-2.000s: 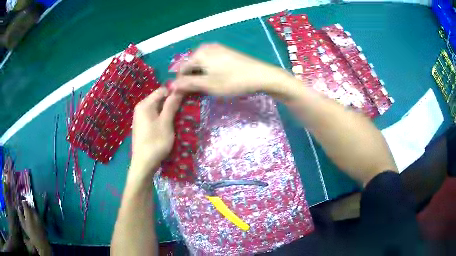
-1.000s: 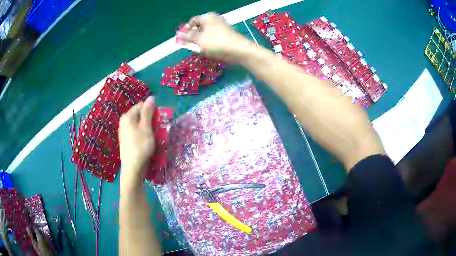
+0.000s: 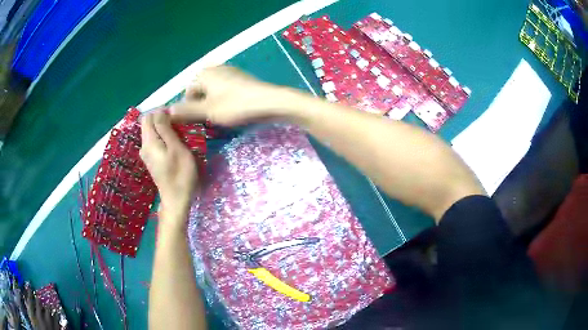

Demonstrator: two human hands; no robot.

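My left hand [image 3: 169, 161] grips a red circuit board strip [image 3: 199, 147] near its upper end, left of the bubble wrap bag [image 3: 303, 213]. My right hand [image 3: 222, 97] is blurred and its fingers meet the left fingertips at the strip's top end; what they pinch is hidden. Diagonal cutters [image 3: 278, 283] with one yellow and one dark handle lie on the bag. Stacked board strips [image 3: 119, 190] lie left of my left hand. The small separated boards are mostly hidden behind my right hand.
More board strips [image 3: 380, 67] lie at the upper right, with white paper [image 3: 509, 126] and a yellow-green frame [image 3: 551, 51] further right. Thin red edge strips [image 3: 103, 277] lie at the left. Another person's hand [image 3: 39, 309] is at the lower left corner.
My right hand has come back from the far side of the small-board pile to the left fingertips. The view has shifted, so the mat's contents appear moved.
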